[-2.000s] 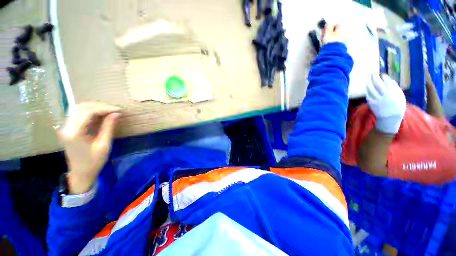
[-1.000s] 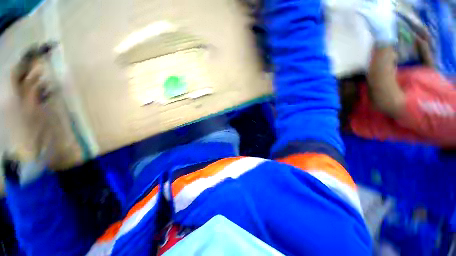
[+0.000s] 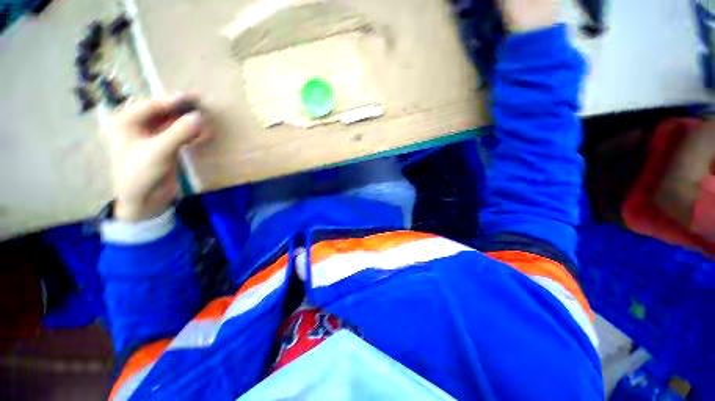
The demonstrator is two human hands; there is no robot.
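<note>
My left hand [image 3: 149,153], bare with a watch at the wrist, is over the cardboard covering at left. It pinches a small black part [image 3: 184,102] between thumb and fingers. My right hand [image 3: 531,12] is cut off by the top edge, beside the heap of long black parts [image 3: 480,35]; its fingers are hidden. Loose small black parts [image 3: 96,66] lie at upper left. A green cap [image 3: 317,97] sits on the torn cardboard patch [image 3: 270,74].
The cardboard covering [image 3: 423,94] ends at a green table edge below. A white board [image 3: 643,70] is at right, with a dark part [image 3: 592,16] near its top. An orange-red sleeve [image 3: 674,180] of another person and blue crates [image 3: 651,274] are at right.
The view has shifted. My left hand has moved from the loose small parts towards the right, with a small black part in it. My right hand has moved from the white board to beside the heap.
</note>
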